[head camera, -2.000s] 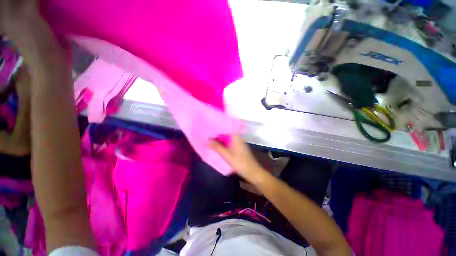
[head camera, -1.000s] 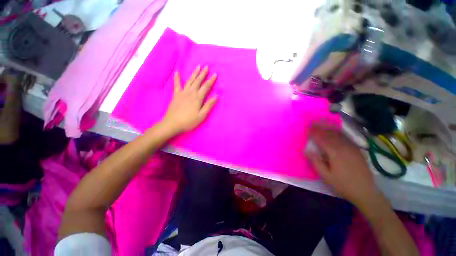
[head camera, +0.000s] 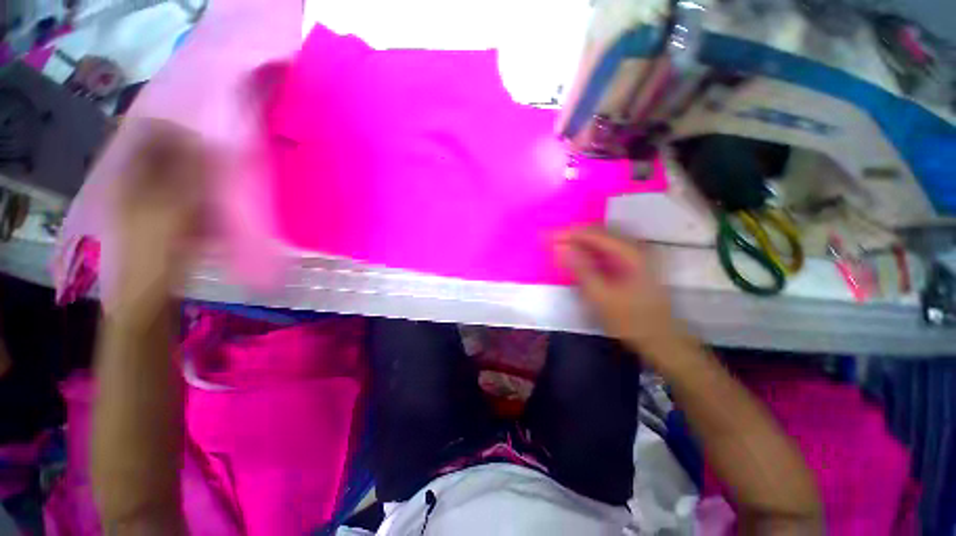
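The bright magenta panel (head camera: 419, 178) lies flat on the white table, its right part under the head of the sewing machine (head camera: 797, 115). My left hand (head camera: 168, 194) is heavily blurred over the pale pink strips (head camera: 236, 73) at the left; a blurred pale pink piece hangs beside it over the panel's left edge. Whether the fingers grip it cannot be told. My right hand (head camera: 608, 272) is at the panel's lower right corner near the table edge, fingers bent; it is blurred and I cannot tell whether it grips the fabric.
Scissors with green and yellow loops (head camera: 755, 251) lie right of the needle, by a dark green cloth (head camera: 734, 168). A small red-and-white packet (head camera: 854, 272) is further right. Magenta fabric (head camera: 283, 429) is heaped below left, and more (head camera: 839, 450) is below right.
My left hand has left the magenta panel and moved left to the pale pink strips, where one piece is now displaced rightwards. My right hand remains near the panel's lower right corner.
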